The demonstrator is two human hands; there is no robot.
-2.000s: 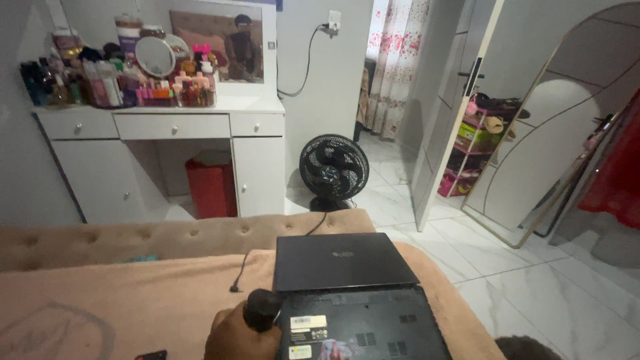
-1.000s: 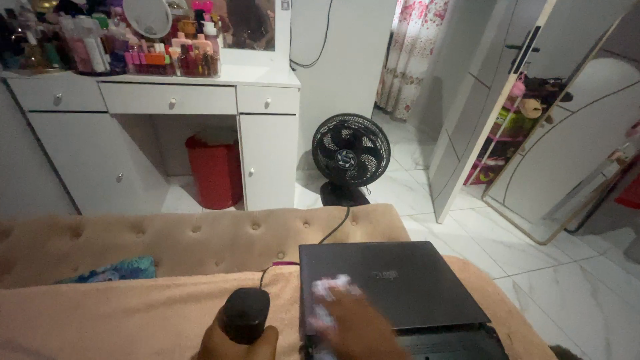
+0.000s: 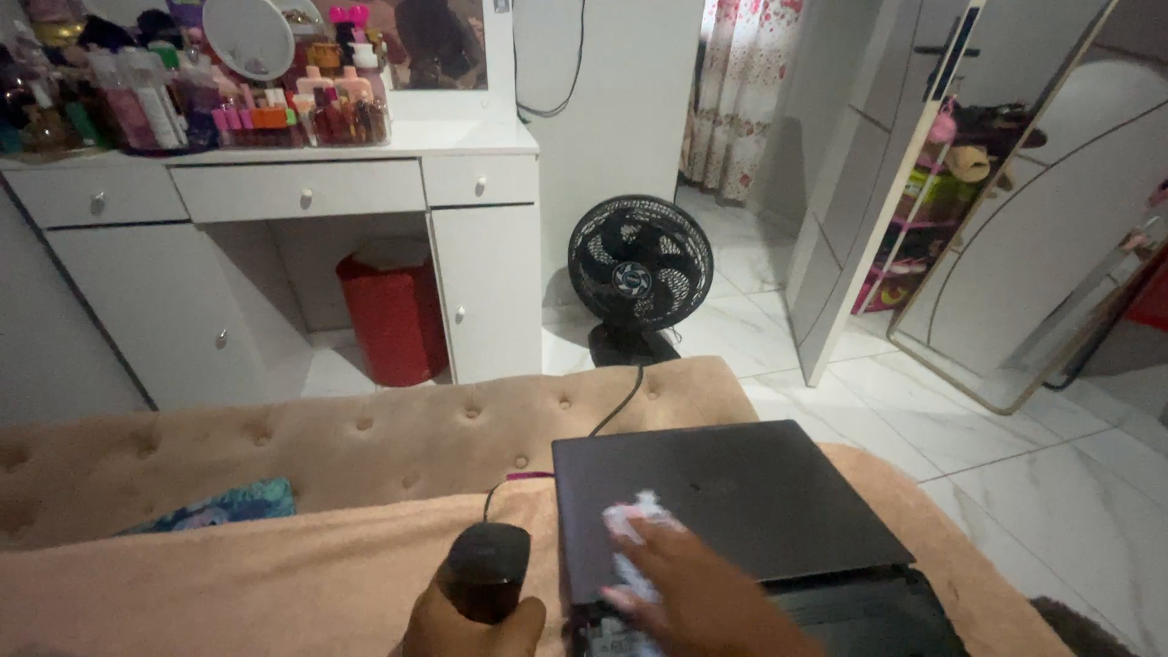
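My left hand (image 3: pixel 474 620) grips a black computer mouse (image 3: pixel 490 570) beside the left edge of the laptop. Its cord runs up from the front of the mouse. The dark laptop (image 3: pixel 730 502) lies unfolded on the peach blanket, its lid's outer face up and part of its underside showing nearer me. With slightly blurred fingers, my right hand (image 3: pixel 698 584) presses a crumpled white and pink cloth or tissue (image 3: pixel 643 520) onto the left part of the lid.
A tufted beige headboard or bench edge (image 3: pixel 365 429) runs behind the peach blanket (image 3: pixel 228 593). Beyond stand a black fan (image 3: pixel 639 265), a red bin (image 3: pixel 392 315) and a white dressing table (image 3: pixel 301 187) with many bottles. An open door (image 3: pixel 858 201) and a leaning mirror (image 3: pixel 1031 228) are at right.
My right hand with the cloth, not seen on the lid two seconds ago, is now on it and has shifted slightly since one second ago. The left hand keeps the mouse. The view has tilted down.
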